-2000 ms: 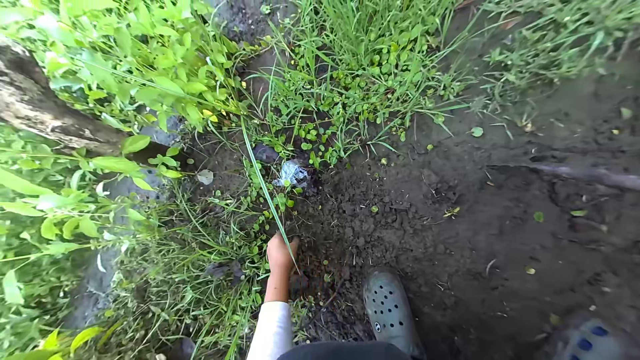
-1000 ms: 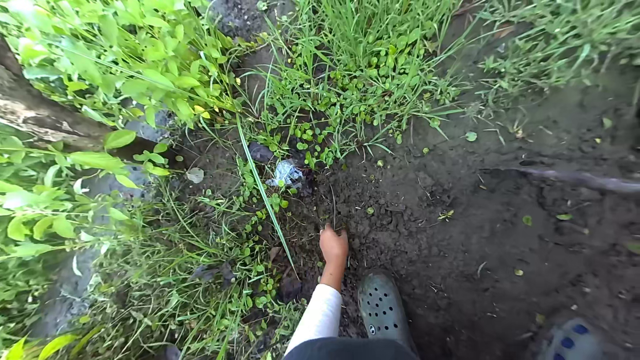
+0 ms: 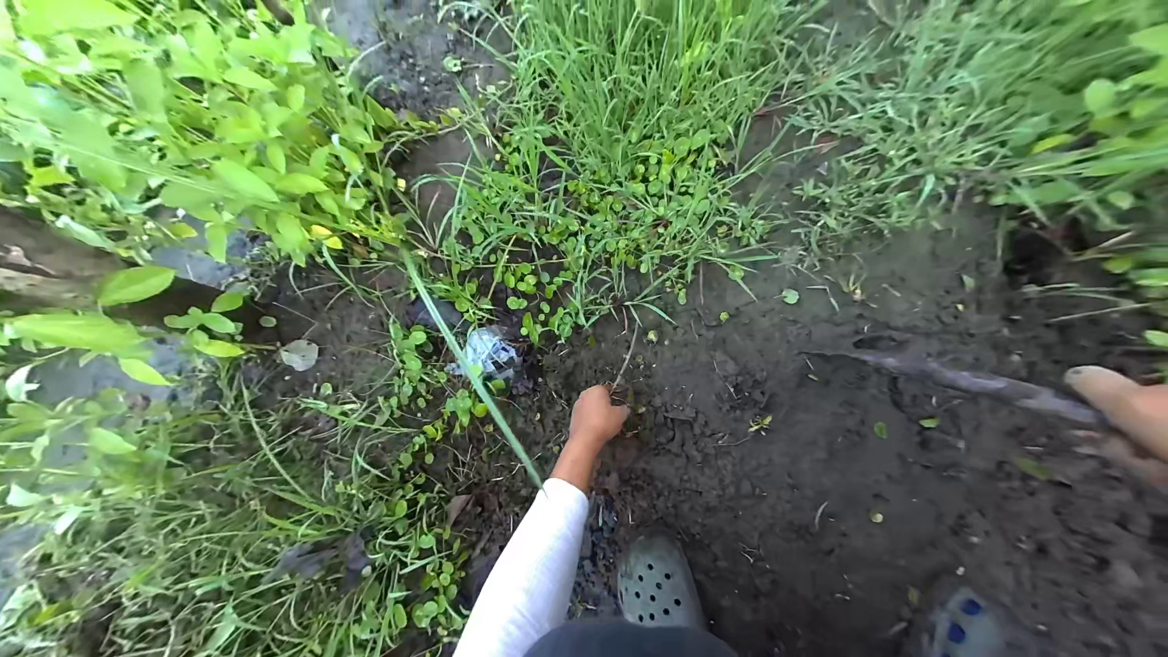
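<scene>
My left hand [image 3: 598, 415], below a white sleeve, is closed low over the mud near the middle. A thin brown twig [image 3: 627, 360] runs up from its fingers towards the grass. Up and left of the hand lies a crumpled pale blue and white plastic scrap [image 3: 491, 353], not touched by it. At the right edge, my right hand [image 3: 1118, 401] is partly in view and blurred, its thumb beside the end of a long muddy stick or root [image 3: 967, 377]. Whether its fingers hold that is not clear.
Green clogs [image 3: 655, 584] stand on the dark mud [image 3: 776, 493] at the bottom. Grass [image 3: 630, 109] grows at the top and leafy plants [image 3: 228, 137] at the left. A log [image 3: 46, 265] lies at the left edge. One long grass blade [image 3: 474, 374] crosses left of my arm.
My left hand has moved right from beside the long grass blade, then a little farther up from the clog. My right hand has come into view at the right edge.
</scene>
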